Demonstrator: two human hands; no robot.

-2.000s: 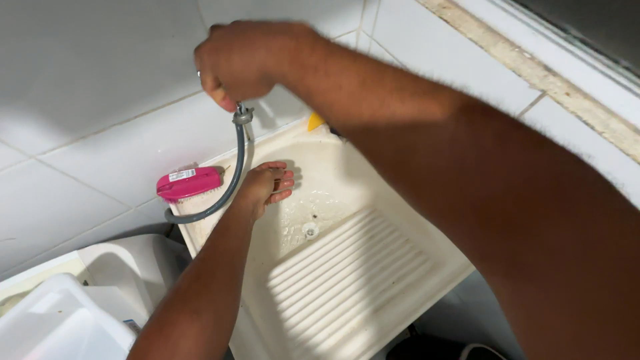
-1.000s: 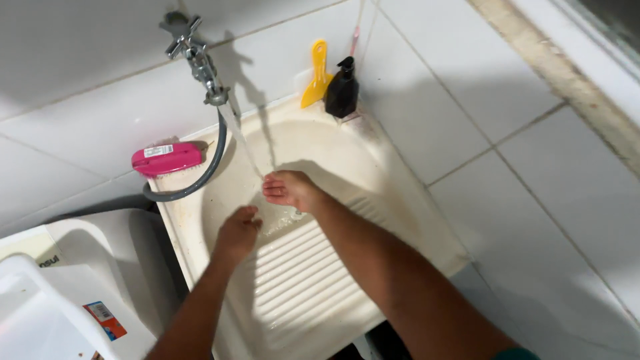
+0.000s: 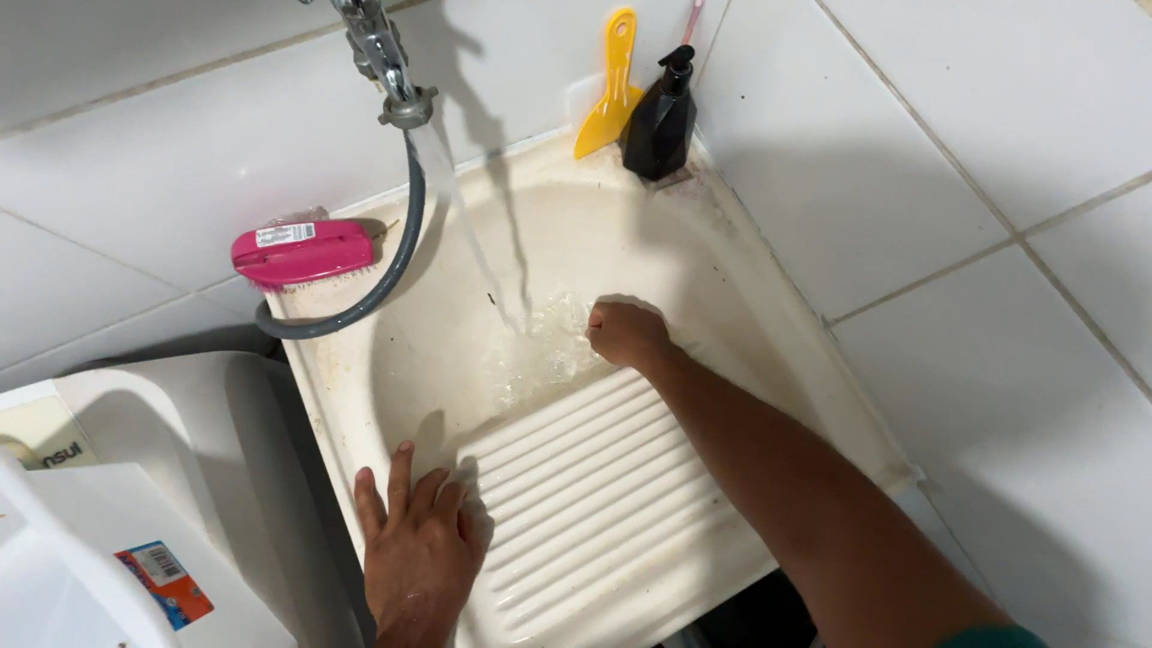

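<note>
Water runs from the metal tap (image 3: 396, 72) into the basin of a cream laundry sink (image 3: 432, 270). My right hand (image 3: 628, 333) is curled closed beside the splashing water, just above the top of the ribbed washboard (image 3: 585, 486), and nothing shows in it. My left hand (image 3: 421, 544) lies over the left edge of the washboard with its fingers spread and holds nothing. A grey hose (image 3: 400, 261) curves from behind the tap over the sink's left rim.
On the rear left rim rests a pink scrub brush (image 3: 306, 252). A yellow plastic spatula (image 3: 612, 99) and a black pump bottle (image 3: 661, 126) stand in the back corner. Left of the sink are a grey-white appliance (image 3: 207, 423) and a white plastic container (image 3: 162, 531). Tiled walls border the sink.
My right hand was at the tap and then under the stream; now it is beside the water. My left hand has moved from the basin toward the near left. Water now runs strongly.
</note>
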